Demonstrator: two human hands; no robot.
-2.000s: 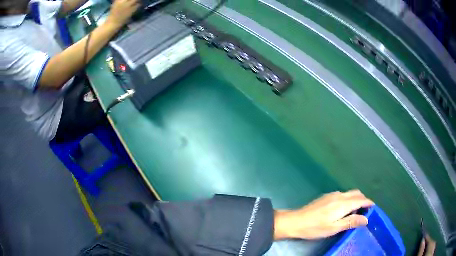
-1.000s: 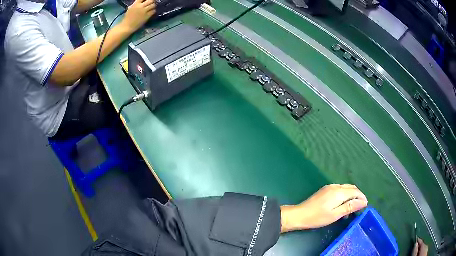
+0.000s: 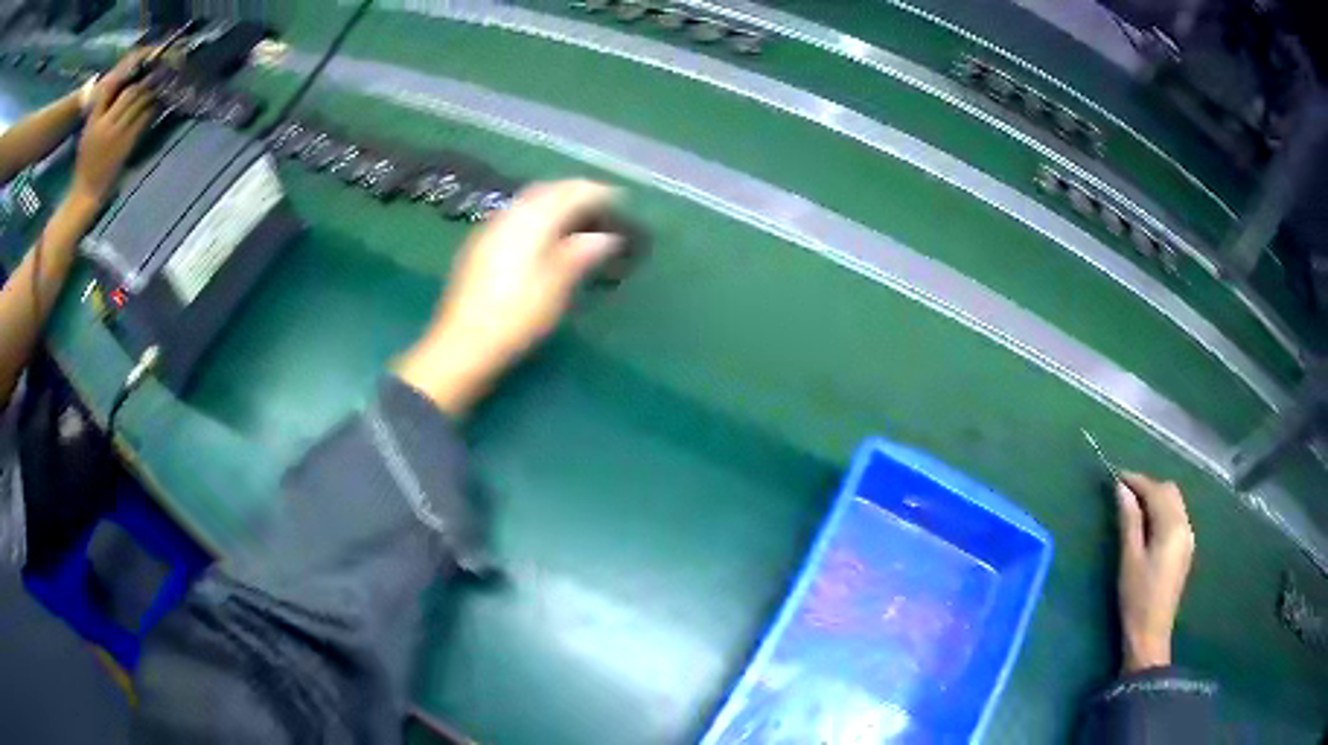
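Note:
My left hand (image 3: 510, 284), blurred, is at the near end of a row of dark carrier bars (image 3: 357, 165) with round units. Its thumb and fingers close around a dark, blurred bar end (image 3: 626, 245); the palm side is hidden. My right hand (image 3: 1155, 560) is at the right, holding thin silver tweezers (image 3: 1101, 454) pointing up and left. Whether their tips are apart is too small to tell. A blue tray (image 3: 1030, 582) lies between my hands, cut off by the lower edge, with reddish-purple specks on its bottom.
A dark boxy device (image 3: 197, 240) with a white label and a cable stands at the left on the green worktop (image 3: 583, 510). Another person's hands (image 3: 109, 138) are beyond it. Metal rails (image 3: 874, 269) curve past, with more bars (image 3: 1027, 102) between them. A blue stool (image 3: 124, 582) is lower left.
My left hand has left the tray's rim and moved forward and left to the bars. The view has turned right, showing more of the tray and my right hand with the tweezers.

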